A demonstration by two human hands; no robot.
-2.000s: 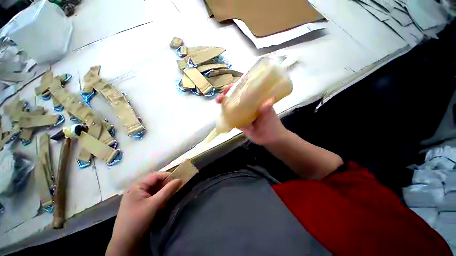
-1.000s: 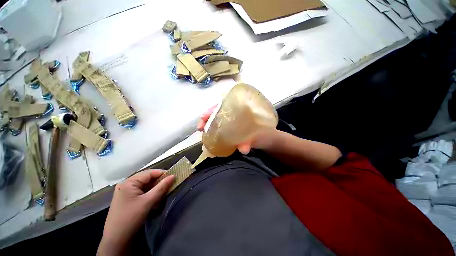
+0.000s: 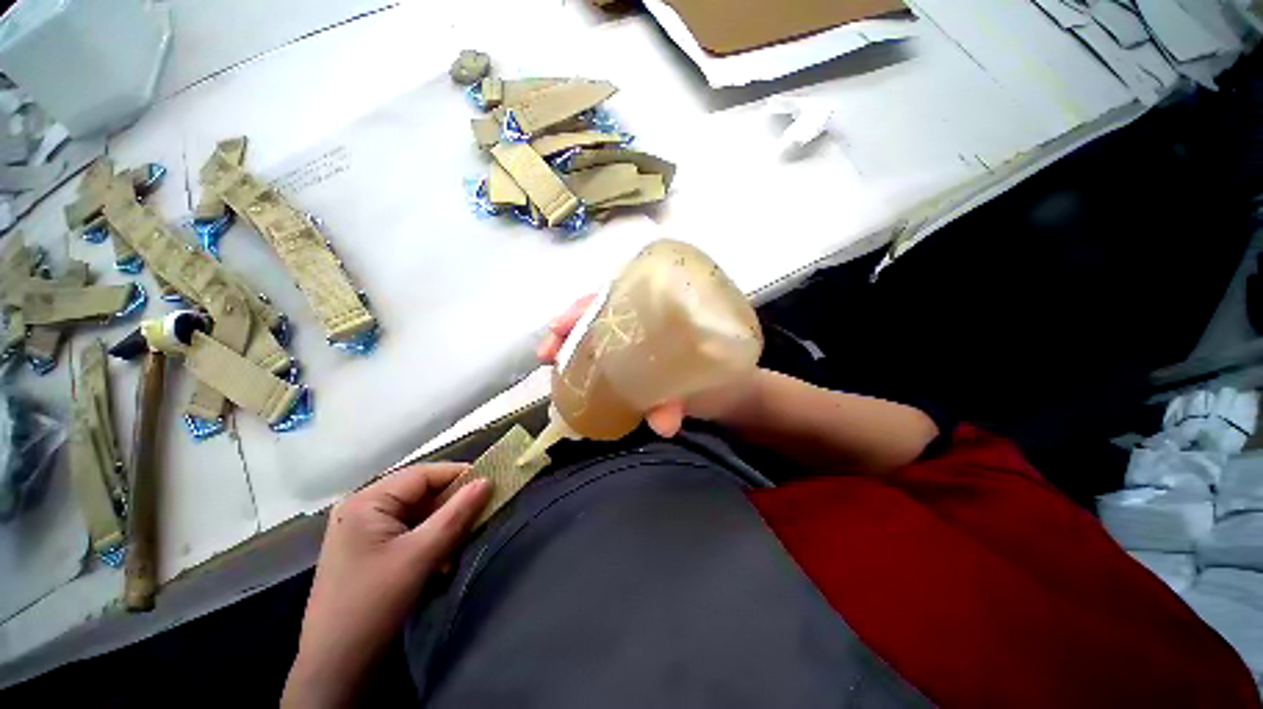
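Note:
My left hand pinches a short tan strap tab between thumb and fingers at the bench edge, above my apron. My right hand holds a translucent squeeze bottle of amber glue, tilted down to the left; the bottle hides most of the hand. The nozzle tip is at the tab's upper right part. A pile of tan strap tabs with blue-wrapped ends lies on the bench beyond the bottle. More tabs lie at the left in loose groups.
A hammer lies at left among the tabs. A small tan piece and a crumpled white scrap lie on the bench. A brown panel is at the far side, a white container far left. White bundles are at right.
Since two seconds ago the bottle has come down and left, from above the bench edge to the tab. In the last second its nozzle has moved slightly left over the tab.

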